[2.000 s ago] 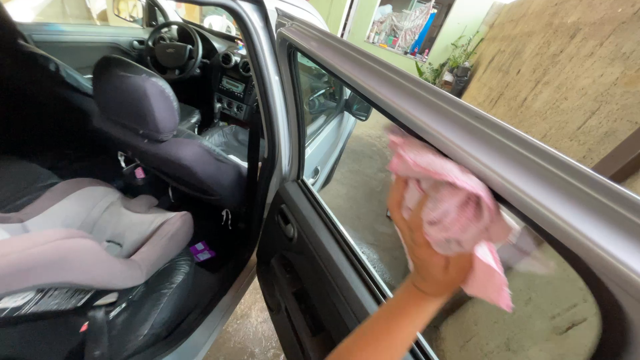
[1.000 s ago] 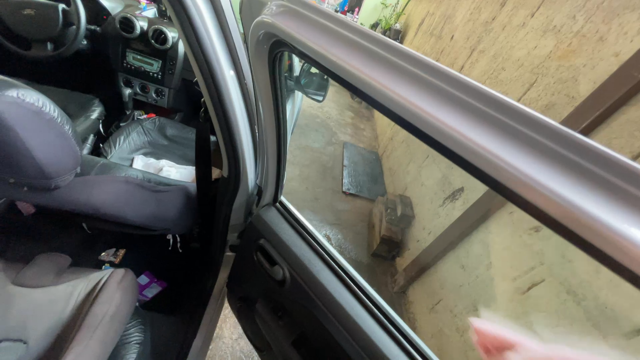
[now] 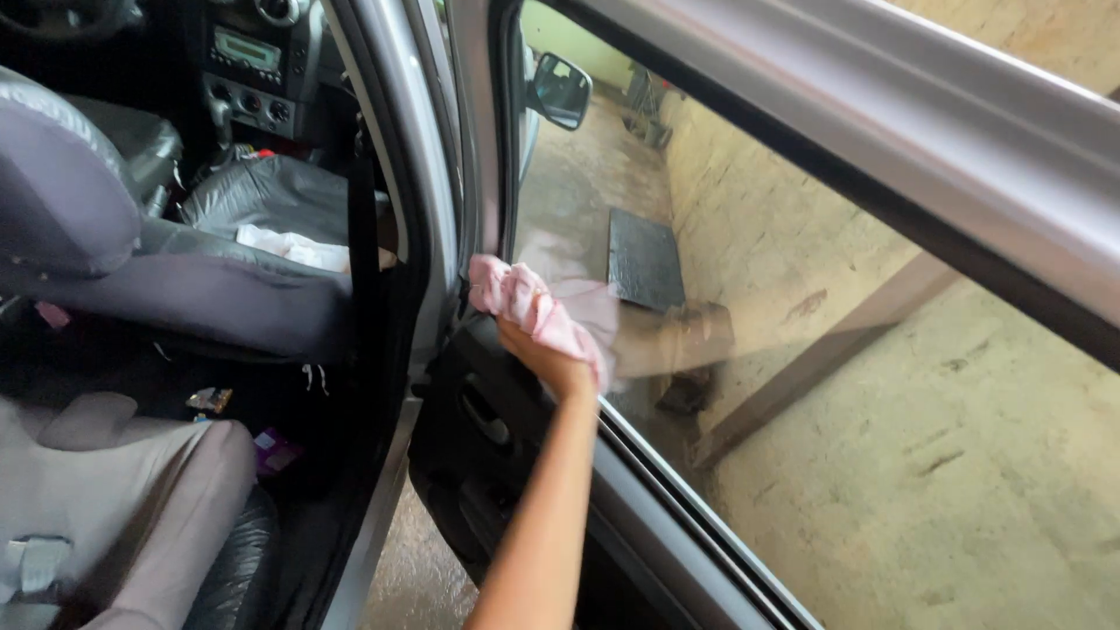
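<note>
A bare forearm rises from the bottom centre to my right hand (image 3: pixel 556 363), which holds a crumpled pink and white cloth (image 3: pixel 534 302). The cloth lies against the lower front corner of the window glass (image 3: pixel 787 350) of an open silver car door, beside the black window frame. The glass mirrors the hand and cloth faintly. Just below the hand is the black inner door panel (image 3: pixel 472 455) with its door handle (image 3: pixel 484 413). Most of my fingers are hidden by the cloth. My left hand is not in view.
At left, inside the car, are a front seat (image 3: pixel 61 184), a grey child seat (image 3: pixel 105 507) and a purple packet (image 3: pixel 276 451) on the floor. The silver door pillar (image 3: pixel 442 175) stands left of the door. A side mirror (image 3: pixel 561 91) and a dark panel (image 3: pixel 646 258) show through the glass.
The pink cloth, at the lower right of the window one second ago and largely out of frame, is now at the window's lower front corner, with my right hand holding it.
</note>
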